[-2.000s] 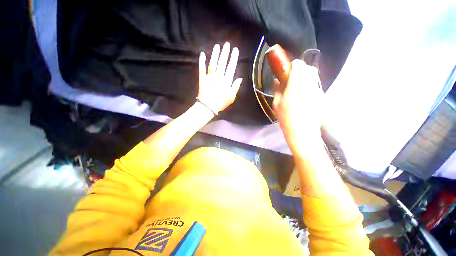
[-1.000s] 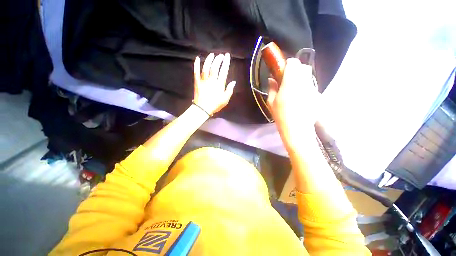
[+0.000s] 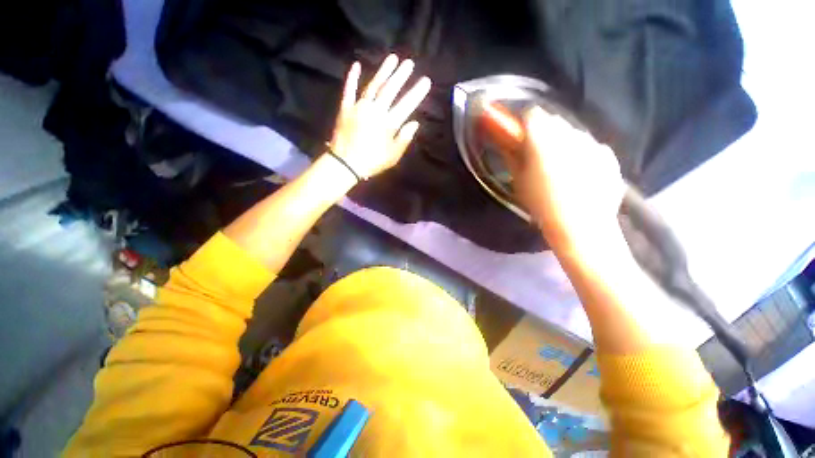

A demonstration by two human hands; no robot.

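A black garment (image 3: 268, 67) lies spread over the pale cloth-covered table (image 3: 447, 248), with soft folds in it. My left hand (image 3: 375, 121) lies flat on the garment, fingers spread, holding nothing. My right hand (image 3: 567, 165) is closed around the reddish-brown handle of the steam iron (image 3: 474, 139). The iron sits on the garment to the right of my left hand, its silver pointed end towards the far left. The iron's rear part is hidden by my right hand and wrist.
A thick dark hose (image 3: 666, 246) runs from behind my right wrist to the lower right. A grey ribbed pad (image 3: 768, 326) is at the table's right end. A brown carton (image 3: 545, 360) is below the table edge. Dark cloth (image 3: 80, 134) hangs at the left.
The view has shifted, showing more of the garment's right side and the carton. The iron has turned so its tip points further left. My left hand is still flat with fingers spread.
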